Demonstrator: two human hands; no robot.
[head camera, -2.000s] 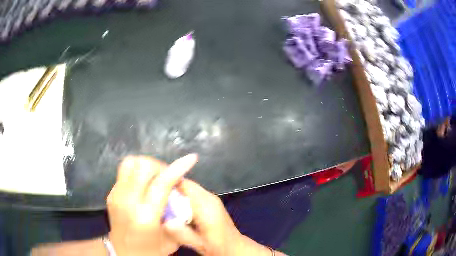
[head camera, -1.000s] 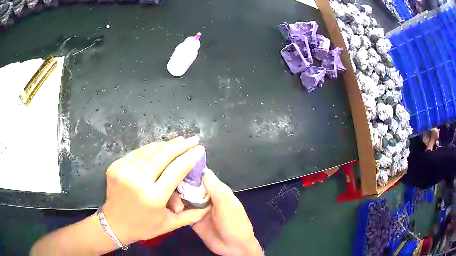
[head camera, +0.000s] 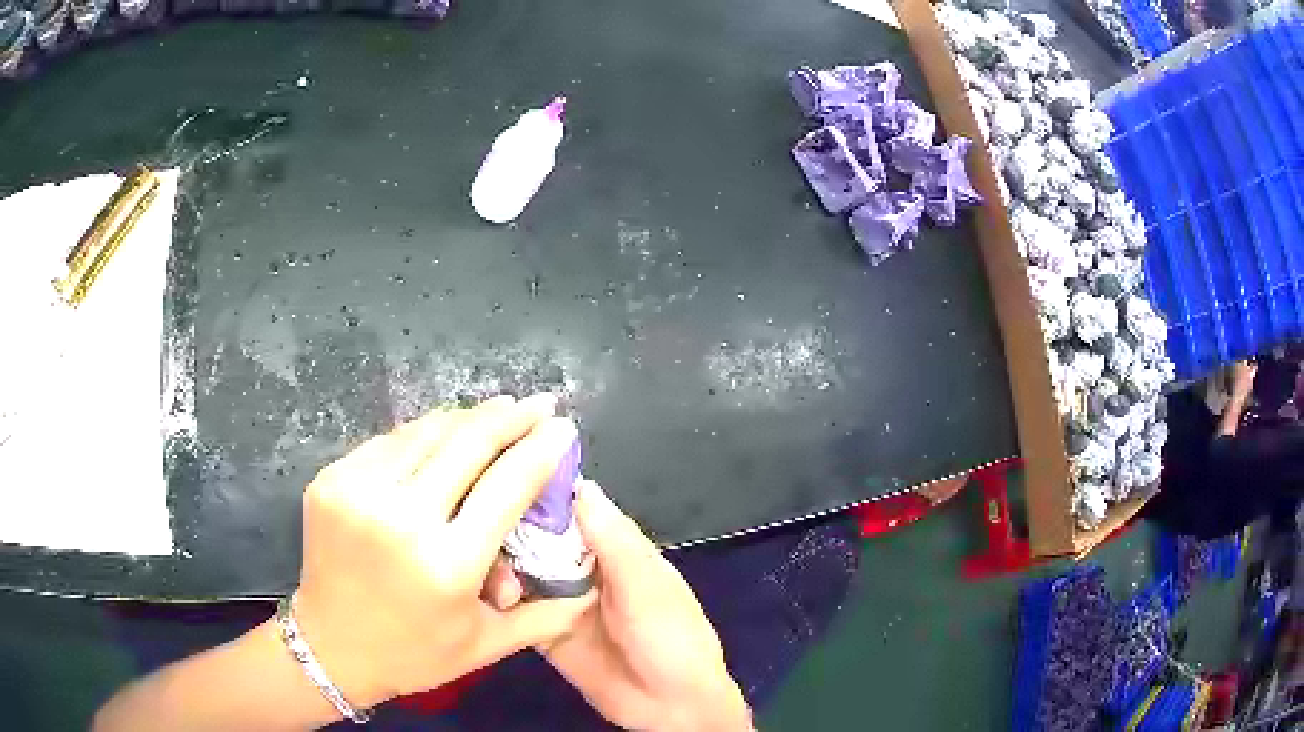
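My left hand (head camera: 408, 536) and my right hand (head camera: 636, 615) hold a joined piece (head camera: 551, 532) together at the table's front edge. Its purple end points up, with white below it and a dark grey round end at the bottom. My left fingers cover part of the purple end. My right hand is around the lower right side. The glue bottle (head camera: 518, 169) lies mid-table with its pink-purple nozzle towards the back. A small heap of purple parts (head camera: 880, 157) lies beside the carton tray.
The carton tray (head camera: 1018, 343) at the right is heaped with white-and-grey parts (head camera: 1094, 272). Blue crates (head camera: 1216, 200) stand beyond it. Paper (head camera: 86, 415) with gold strips (head camera: 107, 236) lies left. Finished pieces (head camera: 215, 7) line the far left edge. Red stool (head camera: 997, 522) and a person's arm (head camera: 1233, 398) are right.
Two seconds ago my hands were clasped lower over the piece; they then moved up and exposed more of it. Since one second ago the hands and piece have hardly moved. The view has shifted slightly.
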